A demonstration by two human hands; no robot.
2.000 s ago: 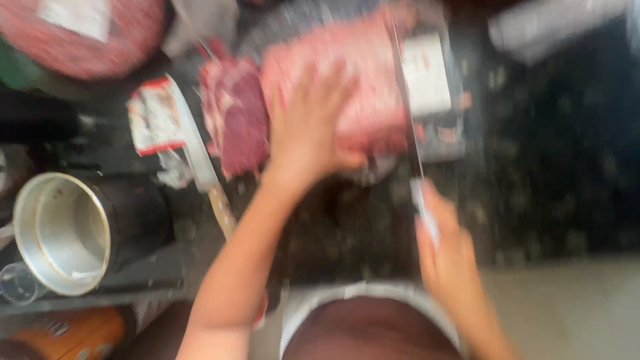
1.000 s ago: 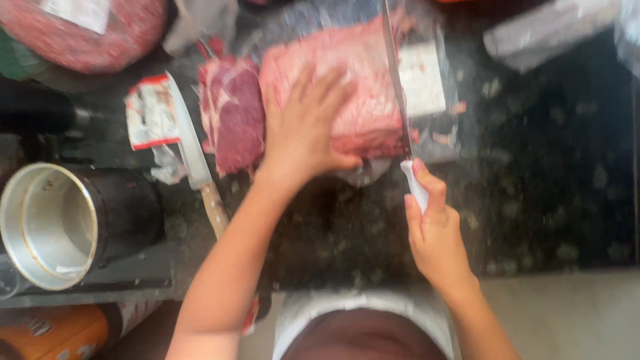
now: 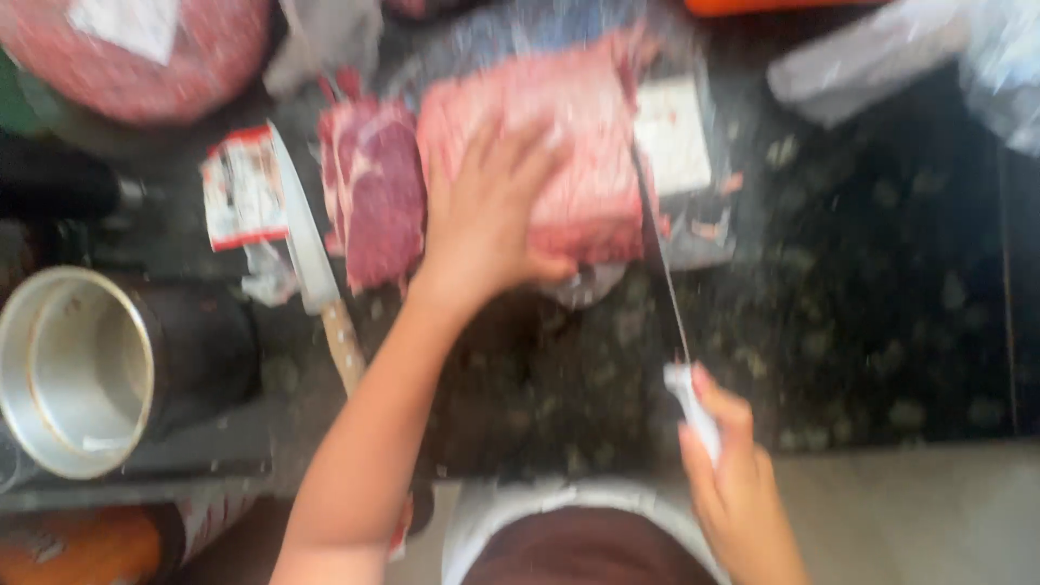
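A large block of raw meat [image 3: 585, 138] lies on a clear plastic bag on a dark stone countertop. My left hand [image 3: 491, 211] rests spread on its left part, fingers apart, palm down. My right hand [image 3: 727, 463] grips the white handle of a long knife [image 3: 662, 252], whose blade runs up along the meat's right end; the tip is hard to make out. A smaller piece of marbled red meat [image 3: 378, 195] sits just left of the block. Beyond it lies a second knife [image 3: 305, 236] with a wooden handle, its blade against a white and red wrapper [image 3: 244, 187].
At the left a metal pot [image 3: 81, 374] lies tipped toward me near the counter edge. A round bundle of wrapped meat [image 3: 154, 65] is at the upper left. Plastic-wrapped items [image 3: 869, 61] and part of an orange object [image 3: 772, 6] are at the upper right.
My right hand has drawn the white-handled knife back toward me, so more blade shows below the meat. My left hand stays on the block.
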